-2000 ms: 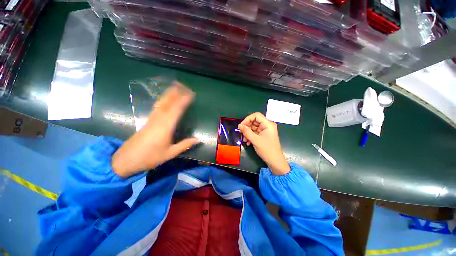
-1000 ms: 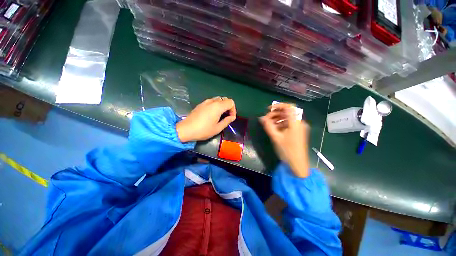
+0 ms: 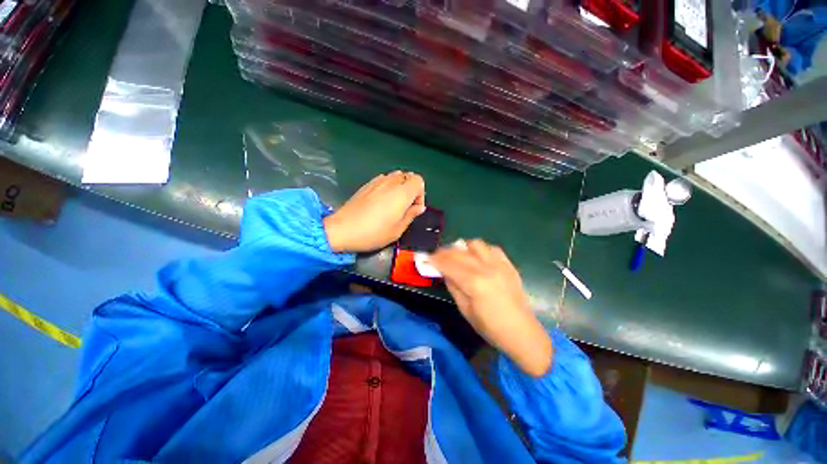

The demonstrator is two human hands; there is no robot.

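Note:
The handheld device [image 3: 422,234] lies on the green bench mat in front of me, dark screen at the top, orange-red part toward me. My left hand [image 3: 376,212] rests at its upper left edge, fingers curled; whether they grip the device is hidden. My right hand [image 3: 471,272] is slightly blurred and holds a white card [image 3: 427,265] by one end. The card lies over the orange-red lower part of the device, near the screen's lower edge.
Stacked clear blister trays [image 3: 453,82] stand behind. Long clear film [image 3: 136,100] and crumpled clear film [image 3: 295,152] lie left. A small white tool [image 3: 573,280], a white bottle [image 3: 609,213], white tissue [image 3: 656,210] and a blue pen [image 3: 638,256] lie right.
My right hand has picked up the white card from the mat and brought it left onto the device. My left hand went from the left side to the device's upper edge and stayed there.

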